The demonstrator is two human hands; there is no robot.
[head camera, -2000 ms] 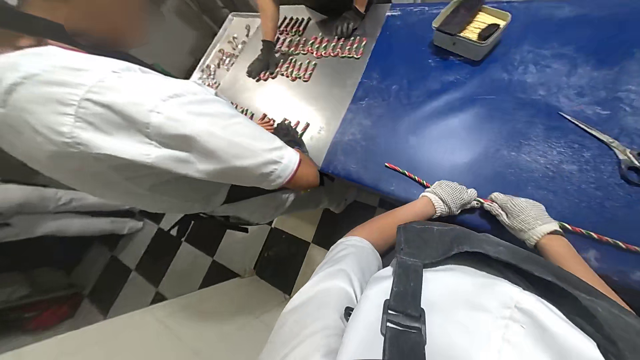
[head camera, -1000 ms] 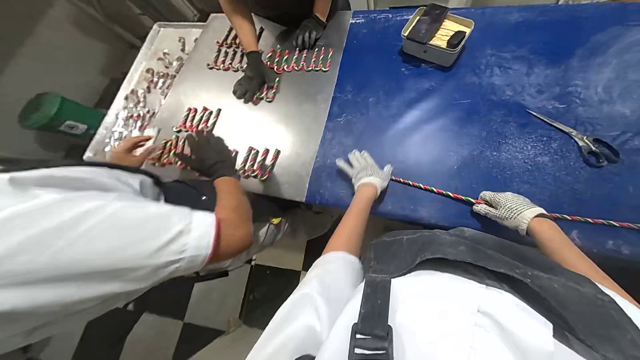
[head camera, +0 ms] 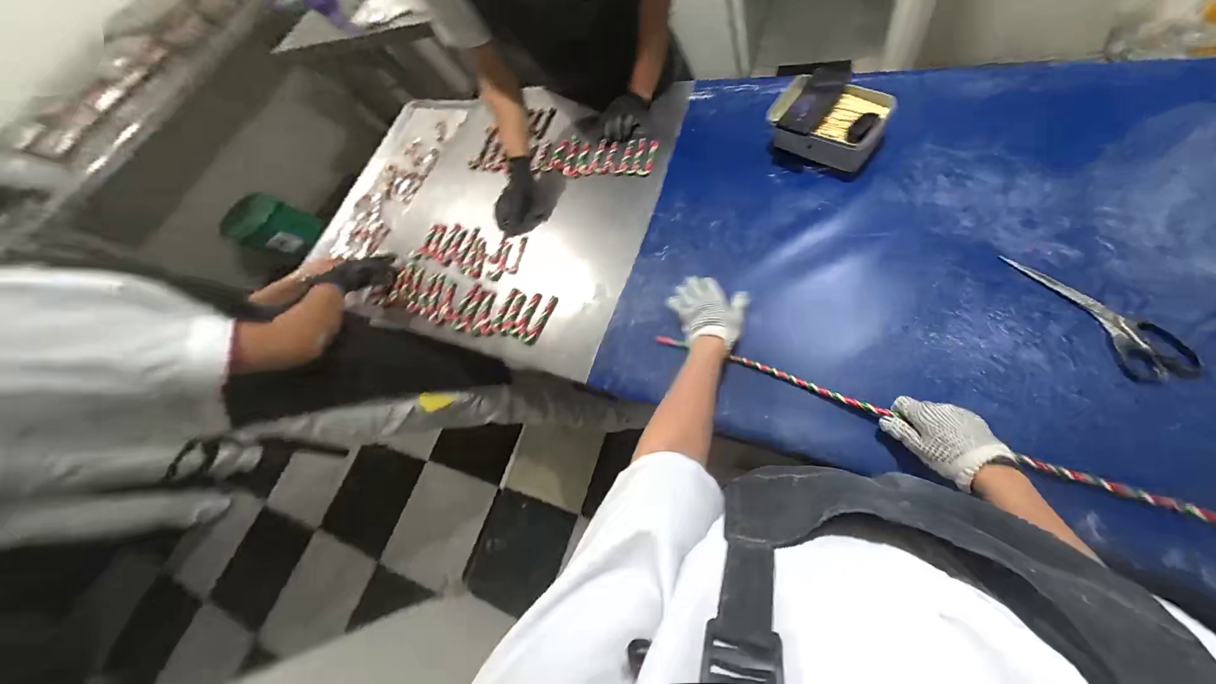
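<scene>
A long striped candy rope [head camera: 807, 387], red, green and white, lies across the near part of the blue tabletop [head camera: 855, 285]. My left hand [head camera: 708, 312], in a white knit glove, rests flat over the rope near its left end with the fingers spread. Further right, my right hand [head camera: 945, 437], gloved alike, has its fingers closed around the rope, which runs on past the wrist to the right edge of the view. Metal scissors [head camera: 1111, 328] with dark handles lie beyond my right hand.
A metal tin [head camera: 826, 142] with yellowish sticks and dark items stands at the far edge. On the left, a steel tray [head camera: 579, 237] holds rows of candy canes [head camera: 475, 309]. Two co-workers with black-gloved hands [head camera: 518, 199] work there. A green bin [head camera: 271, 223] stands behind.
My left hand, closed on the rope beside my right two seconds ago, has moved left and opened out flat. The co-workers' hands have shifted over the tray. The view has swung.
</scene>
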